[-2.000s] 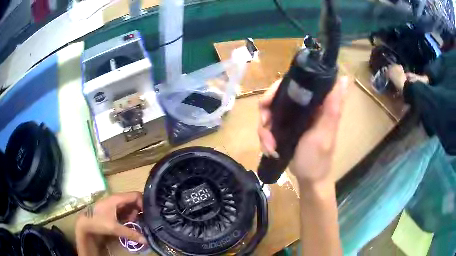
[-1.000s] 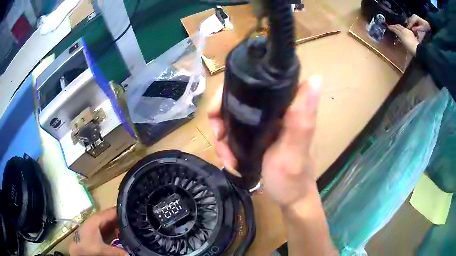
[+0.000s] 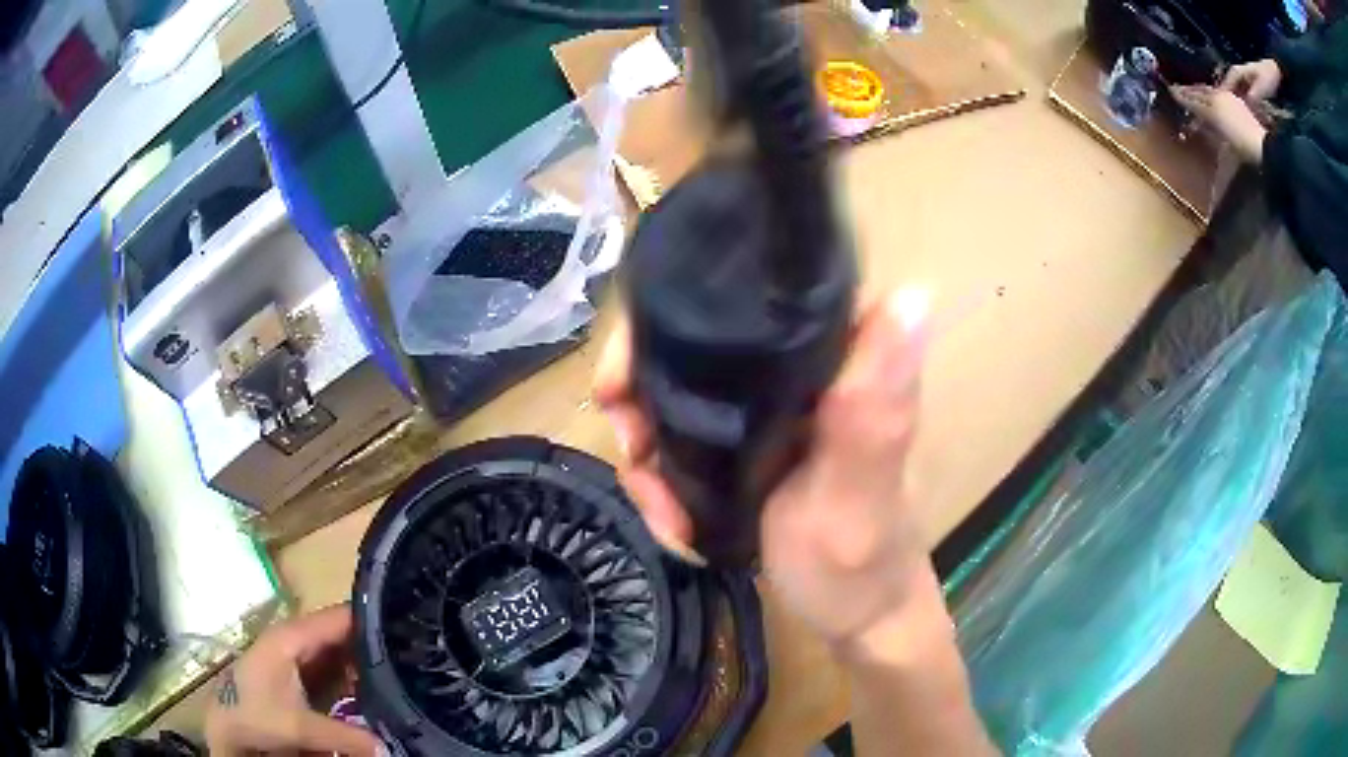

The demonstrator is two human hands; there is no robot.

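Note:
A round black portable fan [image 3: 518, 614] with a lit centre display lies face up at the lower middle. A thin black stand bracket [image 3: 751, 651] curves round its right side. My right hand [image 3: 843, 503] is closed round a thick black electric screwdriver [image 3: 739, 326], held upright with its cable on top. Its lower end is at the fan's upper right rim; my hand hides the tip, so contact cannot be told. My left hand [image 3: 288, 695] is at the fan's left edge, thumb and fingers against the rim, partly hidden by the fan.
A white-grey screw feeder [image 3: 244, 318] stands upper left, with a clear parts bag [image 3: 510, 274] beside it. Other black fans [image 3: 74, 569] lie on a foam pad at left. An orange ring [image 3: 852, 89] sits on a brown board. Another person's hands [image 3: 1230, 111] work upper right.
The screwdriver has come left and down from its earlier raised slant and now stands more upright at the fan's rim. The orange ring has come into view. My left hand stays at the fan.

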